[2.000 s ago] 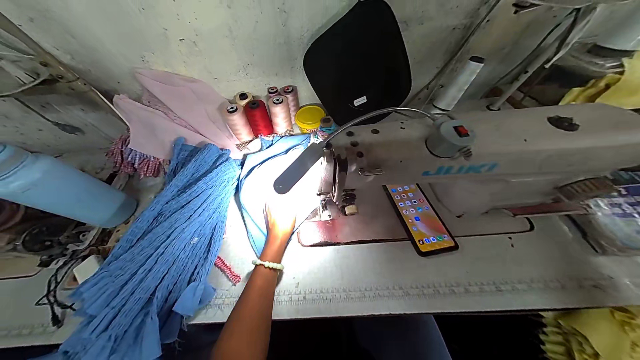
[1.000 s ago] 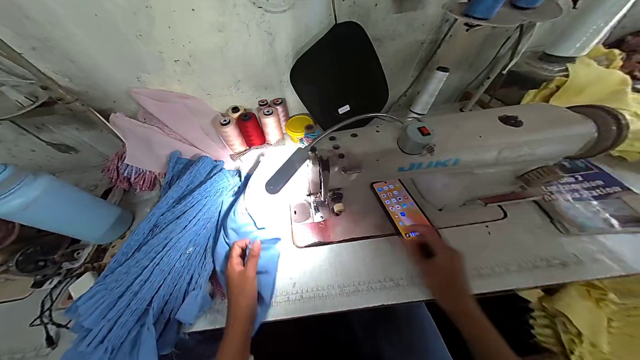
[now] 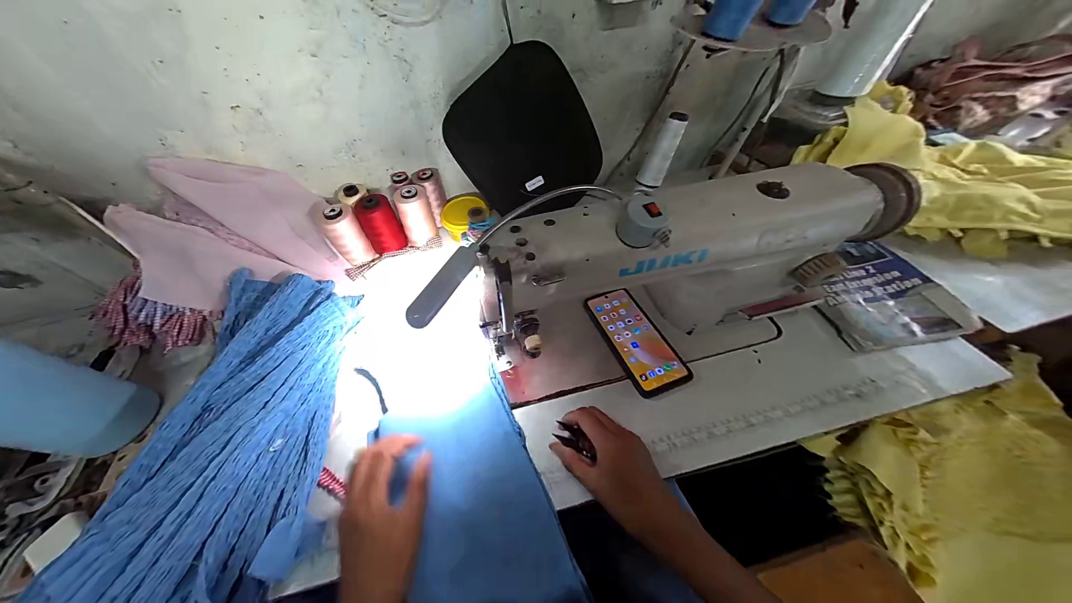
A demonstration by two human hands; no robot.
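Observation:
My left hand [image 3: 383, 511] rests on the left edge of a flat blue fabric piece [image 3: 477, 511], thumb and fingers apart. That fabric runs from the table edge up to the needle area of the JUKI sewing machine [image 3: 712, 226], under a bright lamp [image 3: 444, 285]. To the fabric's right, my right hand [image 3: 607, 461] holds a small dark pointed tool, perhaps thread snips [image 3: 576, 442], between thumb and fingers. A smartphone [image 3: 638, 342] with its screen lit lies on the machine bed above that hand. Gathered blue fabric [image 3: 243, 427] is heaped left of my left hand.
Thread cones [image 3: 381, 224] and a yellow-lidded container [image 3: 463, 216] stand behind the lamp. Pink fabric [image 3: 226, 226] and a blue bottle [image 3: 75, 402] are at the left. At the right are a book [image 3: 896, 293] and yellow fabric [image 3: 963, 477].
My right hand, over the phone's lower end a second ago, is now nearer the flat blue fabric with the dark tool in it. That fabric, bunched at my left hand earlier, now lies spread out.

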